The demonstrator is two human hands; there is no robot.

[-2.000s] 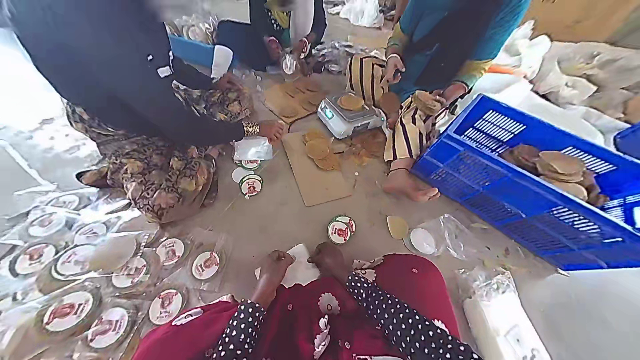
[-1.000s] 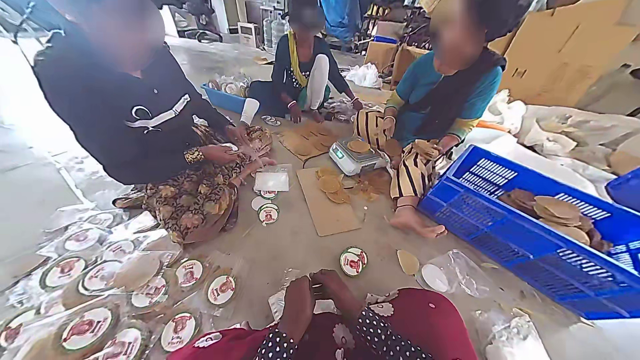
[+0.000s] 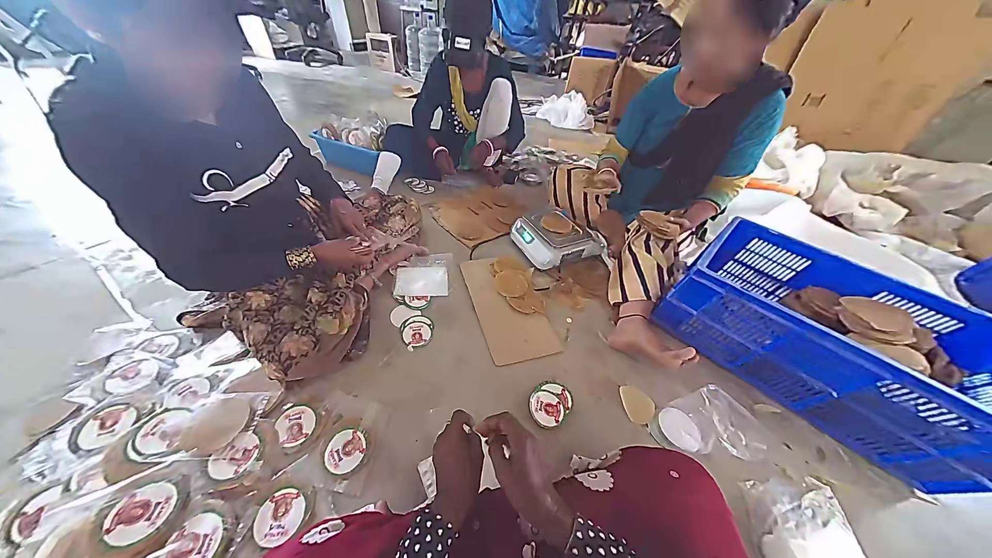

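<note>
My left hand (image 3: 456, 461) and my right hand (image 3: 515, 457) meet above my lap, fingertips together on a small piece of whitish, translucent material, perhaps a plastic bag (image 3: 488, 465); the fingers hide most of it. Just beyond my right hand lie round printed labels (image 3: 548, 404) with green rims. Farther right are a flat tan disc (image 3: 637, 404), a plain white disc (image 3: 680, 428) and a clear plastic bag (image 3: 728, 422). Left of my hands, many clear bags with tan discs and round printed labels (image 3: 345, 451) cover the floor.
A person in a dark top sits at left, others sit ahead and at right. Between them are a cardboard sheet (image 3: 515, 341), tan discs (image 3: 513, 283) and a digital scale (image 3: 554, 239). A blue plastic crate (image 3: 775, 364) with tan discs stands right; a clear packet (image 3: 806, 519) lies near my knee.
My hands, apart on a white piece two seconds ago, are now together at the fingertips. The view has tilted up. The person at left has hands together over their lap.
</note>
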